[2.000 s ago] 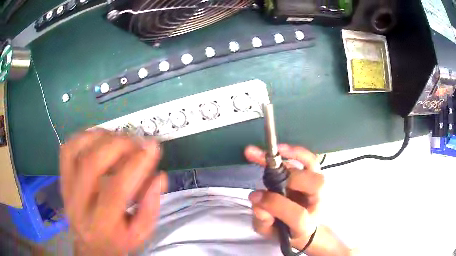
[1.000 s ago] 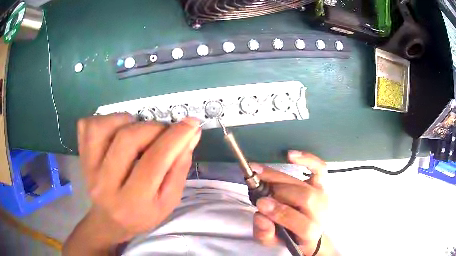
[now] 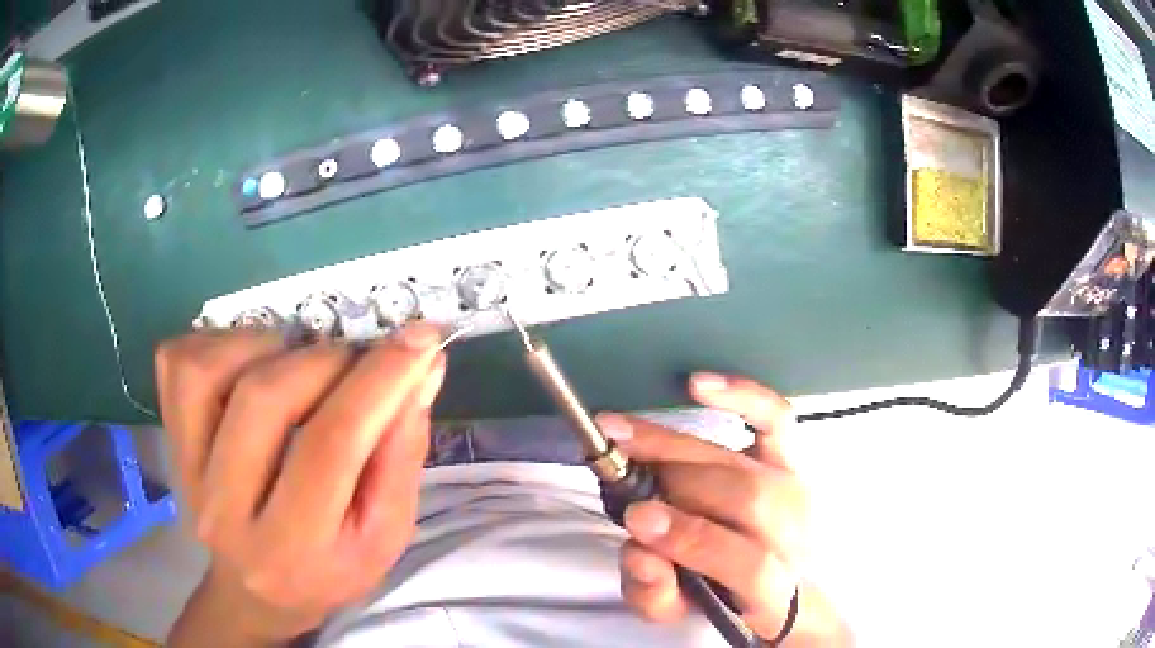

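Observation:
The white light bar strip (image 3: 608, 272) lies on the green mat, with several round silver rings along it. My right hand (image 3: 709, 506) holds the soldering iron (image 3: 570, 408) by its black grip. The iron's tip is at the strip's near edge, just below a ring near the middle. My left hand (image 3: 304, 468) is over the strip's left end, with thumb and forefinger pinching a short visible length of solder wire (image 3: 454, 338) that points towards the iron's tip. My left hand hides part of the strip's left end.
A black strip holder (image 3: 545, 124) with white discs lies beyond the strip. A loose white disc (image 3: 155, 206) and solder spool (image 3: 36, 101) are at left. The fan (image 3: 507, 32) stands at the back, the sponge tray (image 3: 950, 184) at right. The iron's cord (image 3: 925, 406) runs right.
From two seconds ago, the iron has swung from the strip's right end to its near edge around the middle. My left hand has come to pinch solder wire beside the tip. The view has shifted.

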